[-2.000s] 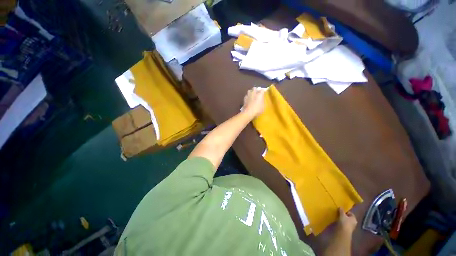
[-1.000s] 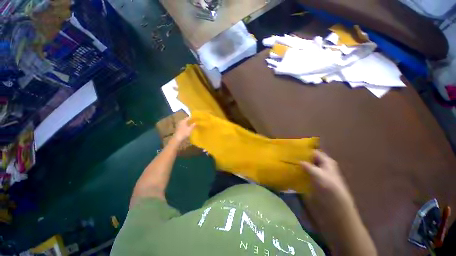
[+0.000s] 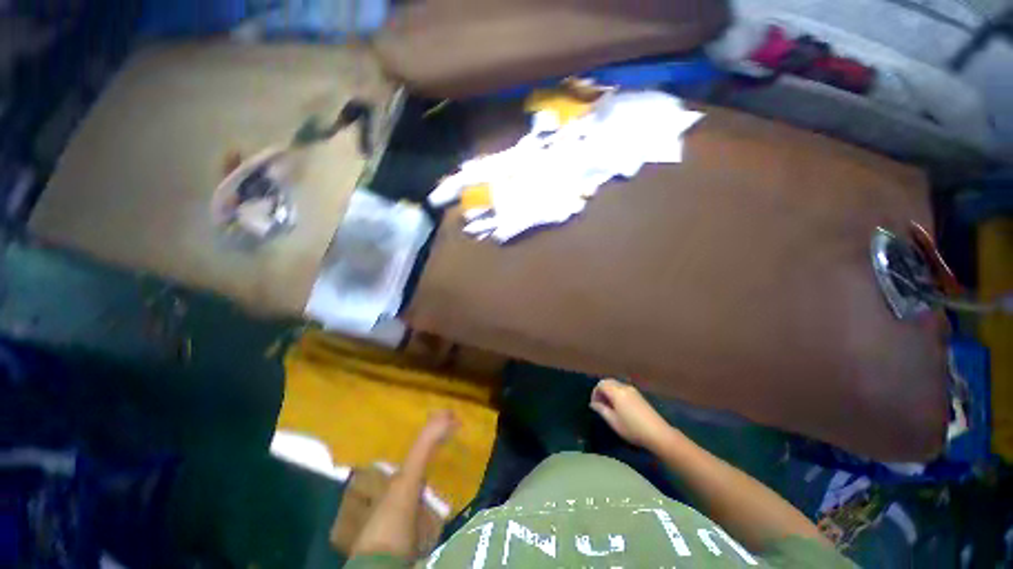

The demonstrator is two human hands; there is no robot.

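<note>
Pressed panels (image 3: 367,406) lie in a flat mustard stack on a cardboard box below the table's left end, with white edges at the near side. My left hand (image 3: 442,425) is over the stack, small and blurred; I cannot tell whether its fingers hold the top panel. My right hand (image 3: 618,407) is in front of the table's near edge, holding nothing, its fingers curled. Unpressed panels (image 3: 578,156) lie in a crumpled white heap with mustard patches at the table's far left. The steam iron (image 3: 905,272) rests at the table's right end.
The brown pressing table (image 3: 711,267) stretches in front of me. A padded arm (image 3: 544,39) is behind it. A side table (image 3: 144,167) with a round dish (image 3: 256,206) is at left, next to a white box (image 3: 372,256). A blue bin (image 3: 970,389) is at right.
The mustard panel that both hands held now lies on the stack at left. My right hand has let go and is away from it. The view has turned, showing more of the side table.
</note>
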